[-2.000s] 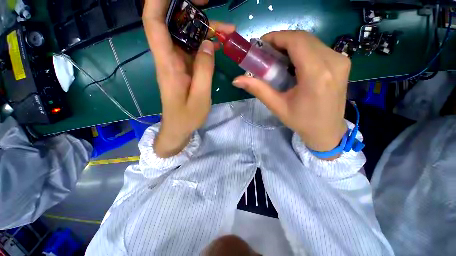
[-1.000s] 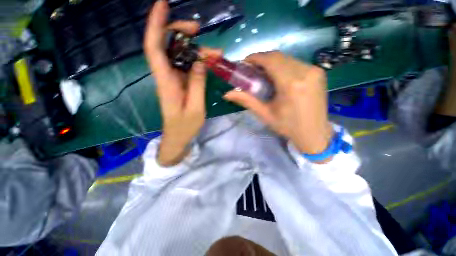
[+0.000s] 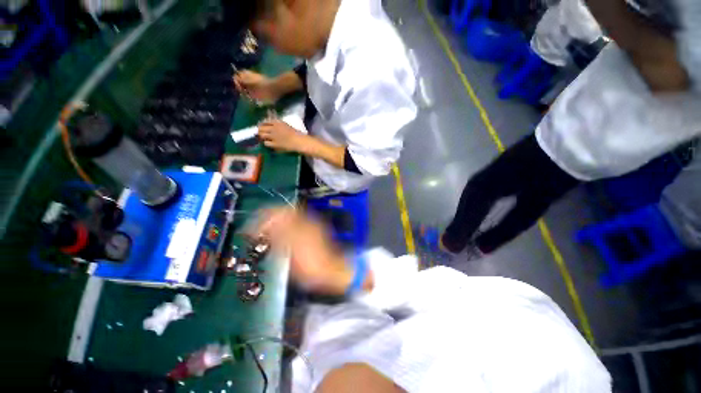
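My right hand (image 3: 303,246), with a blue band on its wrist, is blurred at the mat's edge, beside a small cluster of black and silver units (image 3: 247,269). Motion blur hides whether it holds anything. The red glue syringe (image 3: 204,361) lies on the green mat at the lower left, its red tip pointing left and a thin tube running from its green end. My left hand and the black housing seen earlier are not in view.
A blue dispenser box (image 3: 173,230) with a gauge and regulator stands beyond the units. White tissue (image 3: 167,313) lies near it. A neighbouring person (image 3: 365,92) works beside a black tray (image 3: 192,100). Another person stands at the right, near blue stools (image 3: 634,238).
The view has swung far to the right. My right hand has let go of the syringe, which now lies on the mat. My left hand has left the picture.
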